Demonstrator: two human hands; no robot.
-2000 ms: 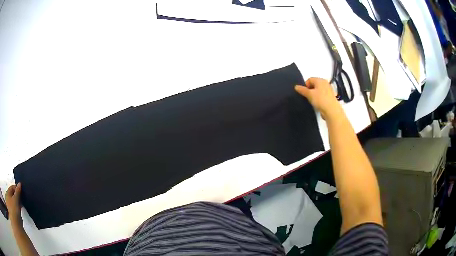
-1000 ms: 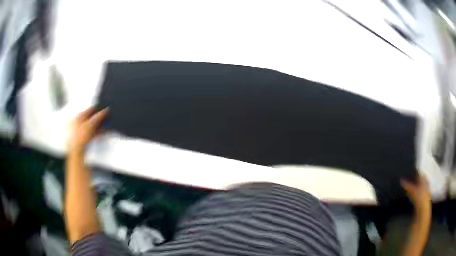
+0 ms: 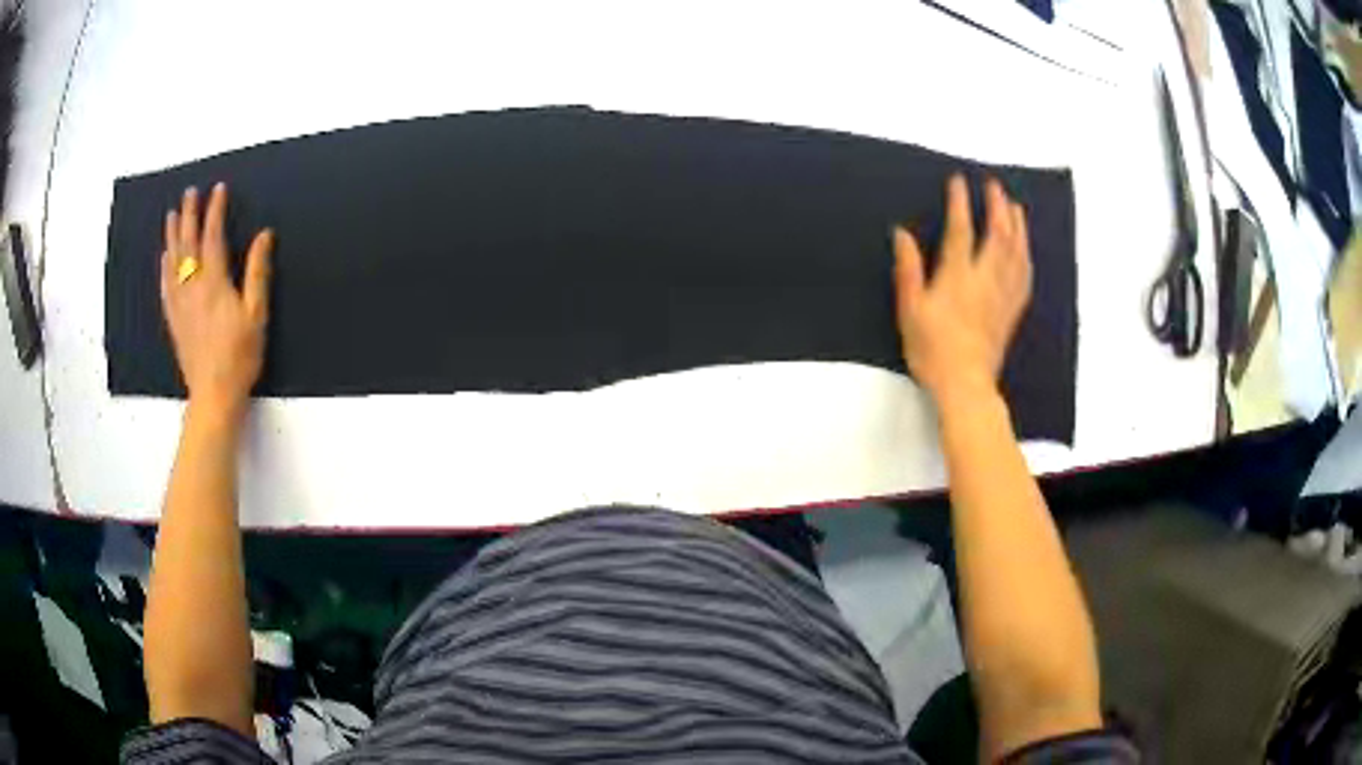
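A long dark fabric piece (image 3: 583,254) lies flat across the white table (image 3: 448,463), with a curved recess in its lower right edge. My left hand (image 3: 218,296) rests palm down on its left end, fingers apart, with a yellow ring on one finger. My right hand (image 3: 966,284) rests palm down on its right end, fingers spread. Neither hand grips the fabric.
Shears (image 3: 1177,254) lie right of the fabric, beside a dark metal weight (image 3: 1235,284). Another weight (image 3: 21,296) is at the far left. Patterns and dark pieces are heaped at the far right. A grey box (image 3: 1210,628) stands below the table.
The fabric has shifted and turned to lie nearly level in front of me. My hands have moved from its end edges onto its top surface, with fingers spread.
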